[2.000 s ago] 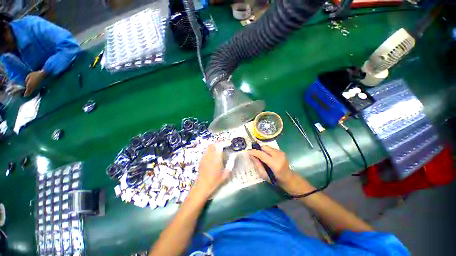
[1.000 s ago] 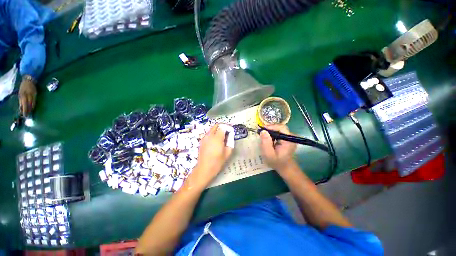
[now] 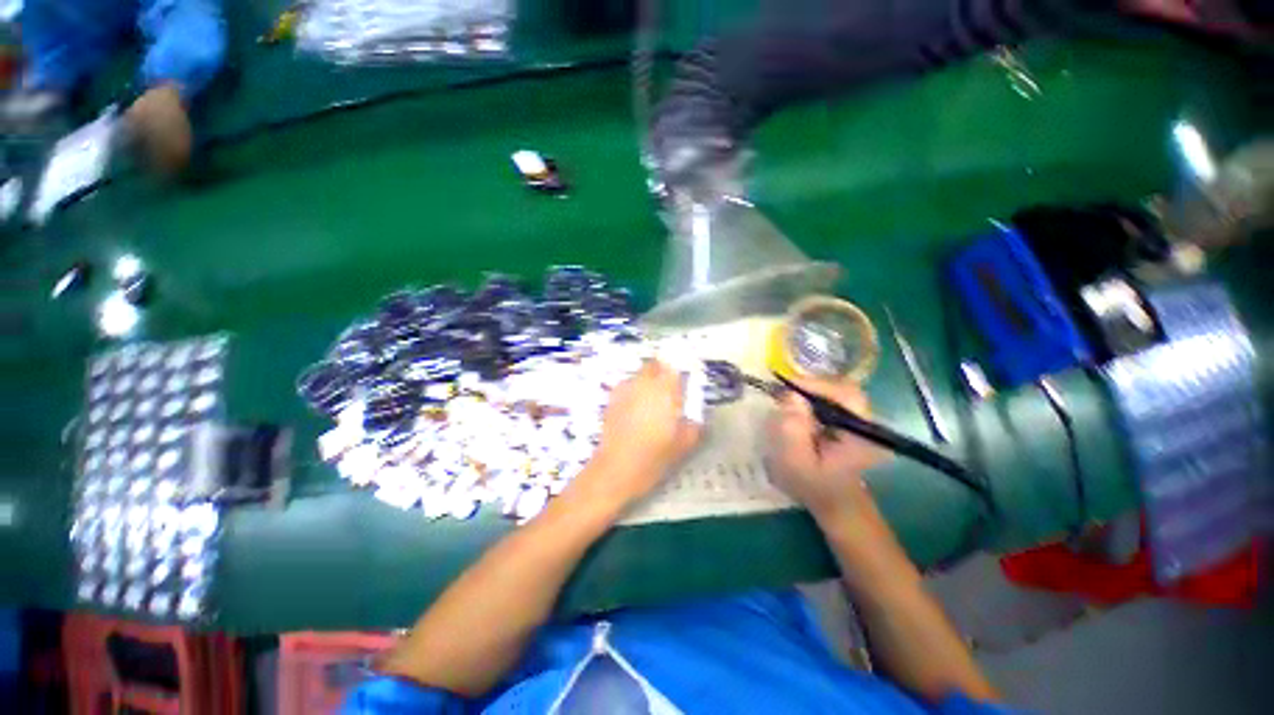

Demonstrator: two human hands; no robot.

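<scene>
The view is blurred. My left hand (image 3: 651,430) holds a white flat part (image 3: 694,393) at the left edge of a small dark round housing (image 3: 722,381). My right hand (image 3: 817,444) holds a black soldering iron (image 3: 894,439), its tip pointing left toward the housing. Whether the tip touches cannot be told. A cream paper sheet (image 3: 720,479) lies under both hands. Left of them is a heap of white battery-like parts (image 3: 482,450), with dark housings (image 3: 461,335) heaped behind it.
A clear funnel (image 3: 738,266) on a ribbed hose stands behind the sheet, beside a yellow tub (image 3: 827,342). Tweezers (image 3: 918,374), a blue box (image 3: 1016,307) and a ribbed tray (image 3: 1196,426) are right. A blister tray (image 3: 151,475) is left. Another person's hand (image 3: 161,129) shows top left.
The camera view has shifted, so the bench things sit further right. My hands keep the white part and the iron at the housing. The other person's hand has moved back from the bench's left part.
</scene>
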